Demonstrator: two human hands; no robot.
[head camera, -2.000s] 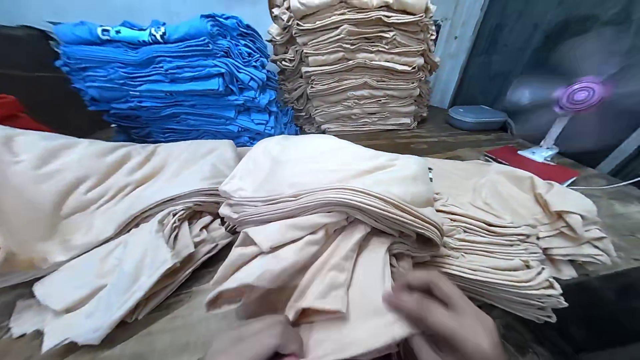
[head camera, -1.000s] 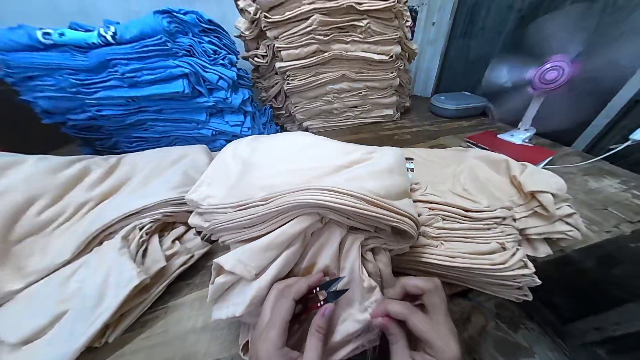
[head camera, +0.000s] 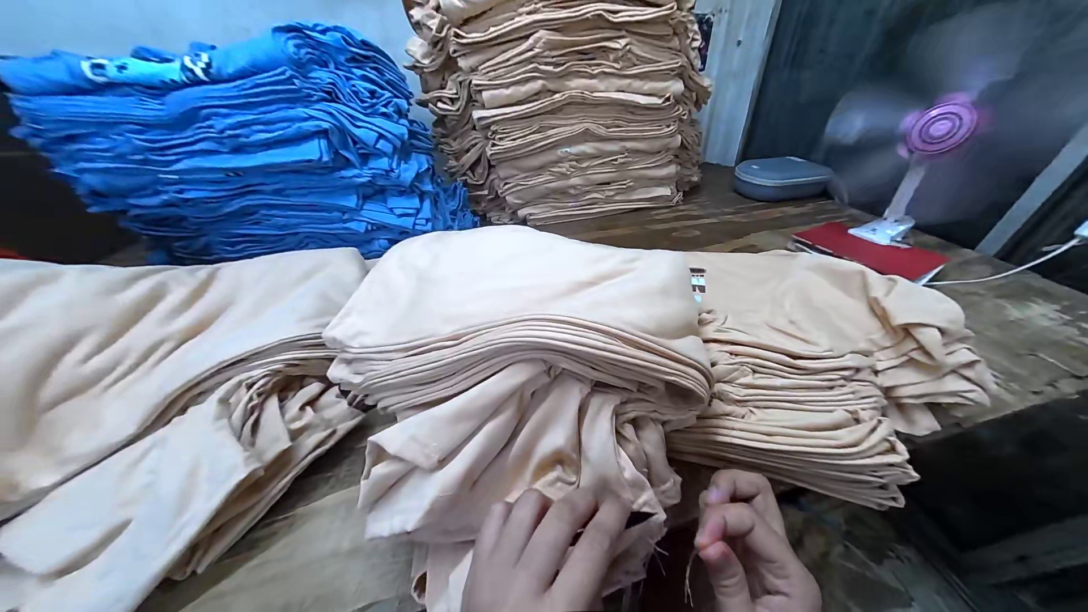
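My left hand (head camera: 548, 552) lies back-up at the bottom centre, its fingers curled over a hanging part of the cream cloth (head camera: 476, 450). The thread snips are not plainly visible; a dark shape shows beside these fingers. To the right, apart from the cloth, my right hand (head camera: 748, 544) pinches a thin loose thread (head camera: 689, 571) that dangles from its fingertips. Above both hands rests a folded stack of cream fabric pieces (head camera: 527, 289). Frayed threads show at the cloth's lower edge, near my left hand.
Cream fabric piles lie left (head camera: 170, 323) and right (head camera: 799, 382) on the wooden table (head camera: 1037, 340). Behind stand a blue fabric stack (head camera: 229, 161) and a tall beige one (head camera: 586, 110). A grey case (head camera: 782, 178), a red book (head camera: 884, 251) and a spinning fan (head camera: 939, 127) with a cable are at back right.
One second ago my left hand held snips beside the cloth; now it lies over the cloth. My right hand has moved off the cloth to the right, with a thread between its fingertips.
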